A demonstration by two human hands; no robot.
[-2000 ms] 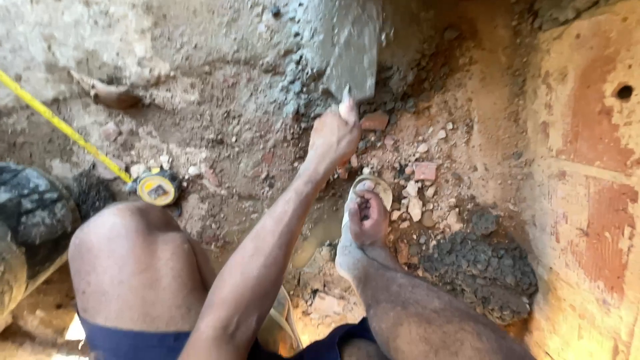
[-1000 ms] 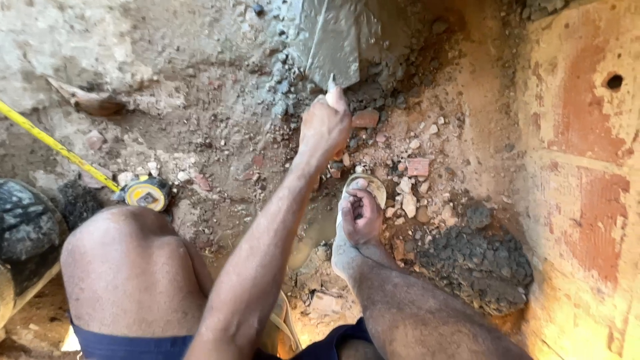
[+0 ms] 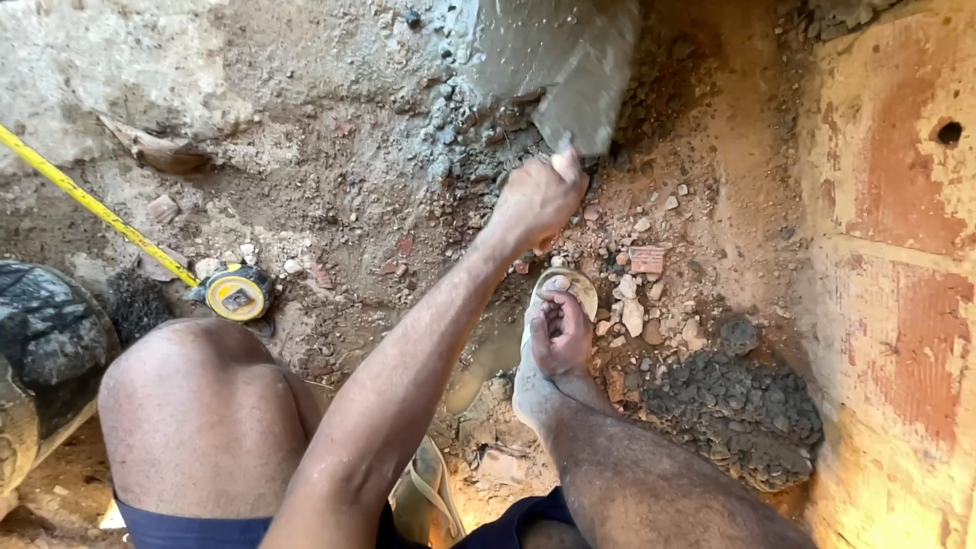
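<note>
My left hand (image 3: 537,194) grips the handle of a metal trowel (image 3: 576,114), its thumb along the top. The flat blade lies over smooth wet grey mortar (image 3: 518,46) at the top centre. Below and to the right, my right hand (image 3: 563,332) is loosely curled beside the toes of my sandalled foot, with nothing visible in it; its forearm is mostly hidden behind my shin. A yellow tape measure (image 3: 238,293) rests on the ground at the left, its blade (image 3: 91,202) extended toward the upper left.
Brick and stone bits (image 3: 646,259) lie around my foot. A heap of dark grey mortar (image 3: 736,419) sits beside a brick wall (image 3: 892,305) at the right. A dark, dirty rounded container (image 3: 49,343) stands at the left, near a dry brown husk-like piece (image 3: 164,152).
My left hand and the trowel have moved a little to the right over the mortar since one second ago. My right hand stays curled by my foot.
</note>
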